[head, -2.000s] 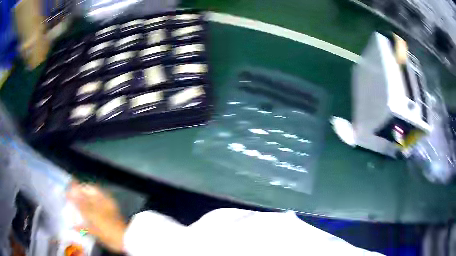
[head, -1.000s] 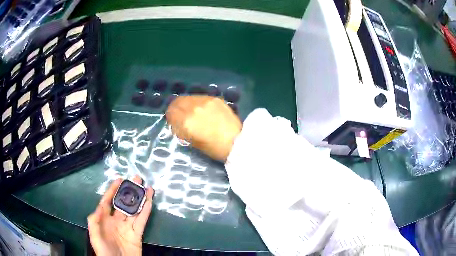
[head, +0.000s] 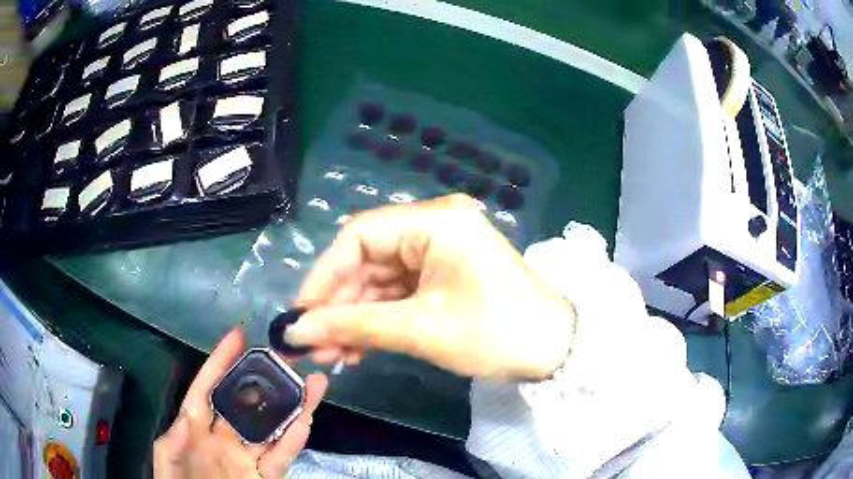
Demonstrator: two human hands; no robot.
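Observation:
My left hand (head: 210, 444) holds a dark rounded-square watch case (head: 258, 396) with a shiny metal rim, its face up, at the lower left. My right hand (head: 430, 290) pinches a dark round sticker (head: 288, 333) between thumb and fingers just above the case's top corner. I cannot tell whether sticker and case touch. The clear release sheet (head: 552, 173) lies beyond my right hand, with rows of dark dots at its far end and glossy outlines nearer. My right hand and wrist hide part of the sheet.
A black blister tray (head: 159, 227) of cases with pale strips is at the upper left. A white tape dispenser (head: 669, 178) stands at the right, a tape strip (head: 716, 292) at its mouth. Clear plastic bags (head: 795, 327) lie beyond it. An emergency stop button (head: 61, 460) shows lower left.
My right hand has moved from over the sheet towards the case and now holds a dark sticker. The view has shifted, and two seconds ago the case was not in view.

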